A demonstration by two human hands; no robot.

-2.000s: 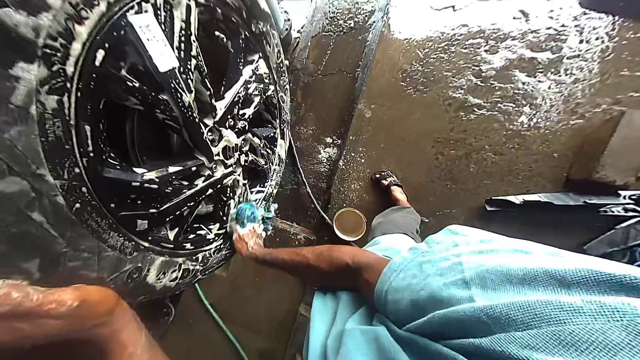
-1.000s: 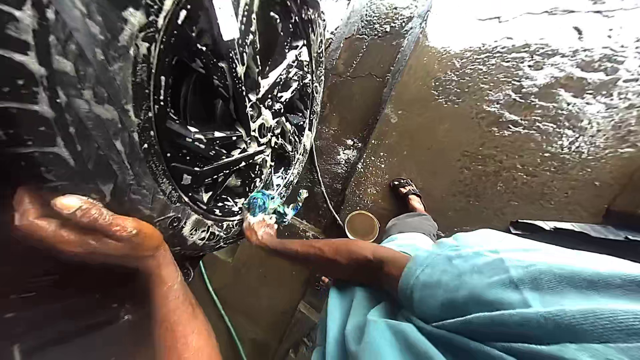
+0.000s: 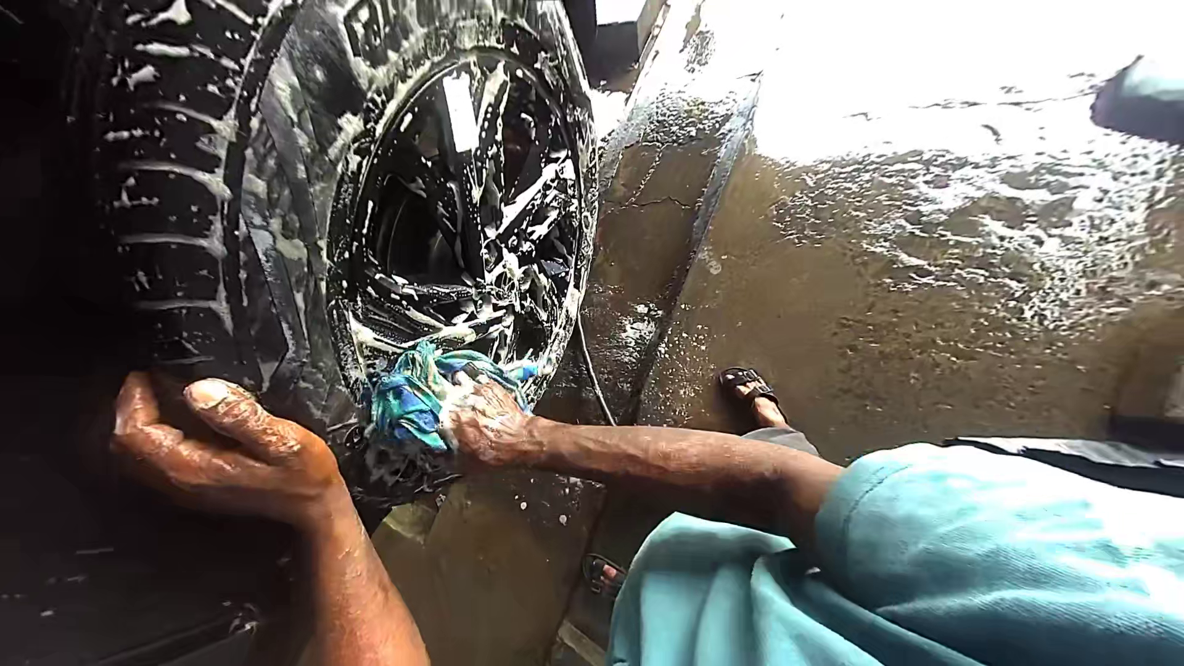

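Note:
A soapy black tyre (image 3: 287, 185) with a dark spoked alloy wheel rim (image 3: 472, 250) stands at the left of the head view, white foam over its tread and spokes. My right hand (image 3: 490, 416) presses a wet, bunched blue-green cloth (image 3: 410, 400) against the lower edge of the rim and the tyre sidewall. Foam lies on the fingers. Beside the bottom of the tread is my left hand (image 3: 231, 444), wet, thumb apart from the curled fingers, with nothing seen in it. Whether its fingertips touch the tyre is unclear. A pale label-like strip (image 3: 459, 111) lies on one spoke.
Wet brown concrete floor (image 3: 832, 361) with scattered foam stretches to the right. A thin dark hose or cord (image 3: 594, 379) runs down beside the wheel. Sandalled feet (image 3: 751, 393) show near my right forearm. Dark, flat material (image 3: 1064, 453) lies behind the teal shirt.
My left hand has come up from the lower edge to beside the tread. The cloth has stayed in my right hand at the lower rim. The round container seen earlier is out of sight.

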